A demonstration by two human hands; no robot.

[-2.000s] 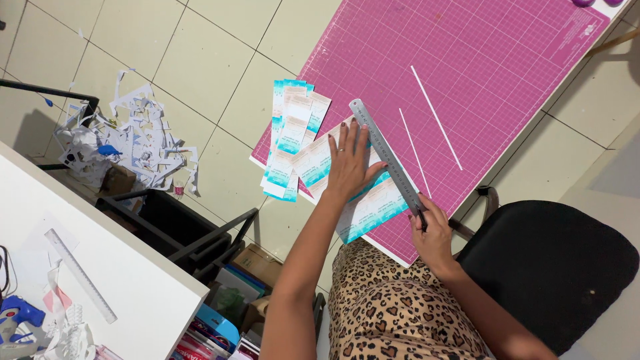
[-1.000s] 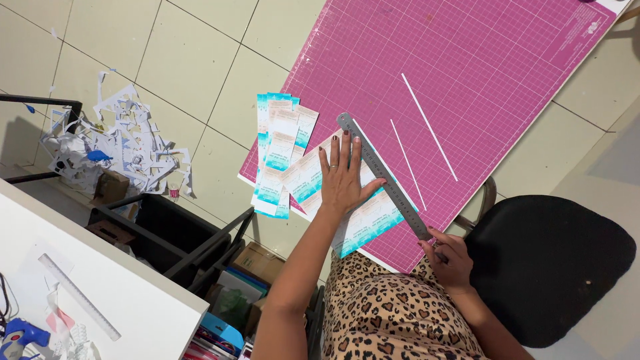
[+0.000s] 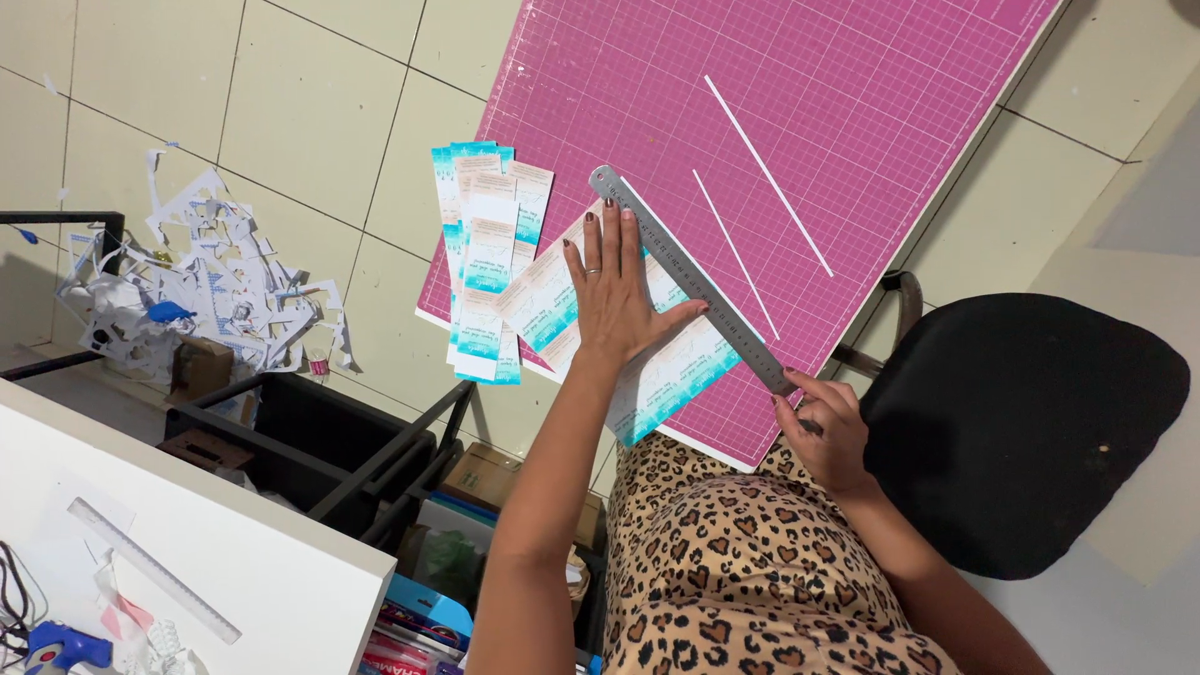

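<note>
A metal ruler [image 3: 698, 281] lies slantwise along the edge of a printed sheet [image 3: 680, 375] with blue and beige bands, on a pink cutting mat [image 3: 844, 131]. My left hand [image 3: 614, 291] is spread flat over sheet and ruler, its fingertips at the ruler's upper part. At the ruler's lower end, my right hand [image 3: 825, 427] has curled fingers around a dark, slim tool, mostly hidden; its fingertips touch the ruler's end. Several cut printed strips [image 3: 487, 262] lie overlapping at the mat's left edge. Two thin white paper strips [image 3: 769, 175] rest on the mat, right of the ruler.
A black chair [image 3: 1022, 431] stands at the right. Paper scraps [image 3: 234, 291] are heaped at the left, beside a black metal frame [image 3: 375, 450]. On the white table [image 3: 281, 562] at lower left are a clear ruler [image 3: 155, 572] and a blue glue gun [image 3: 66, 647].
My right hand has moved down from beside the ruler's lower part to its end. My left hand stays spread over the sheet and ruler.
</note>
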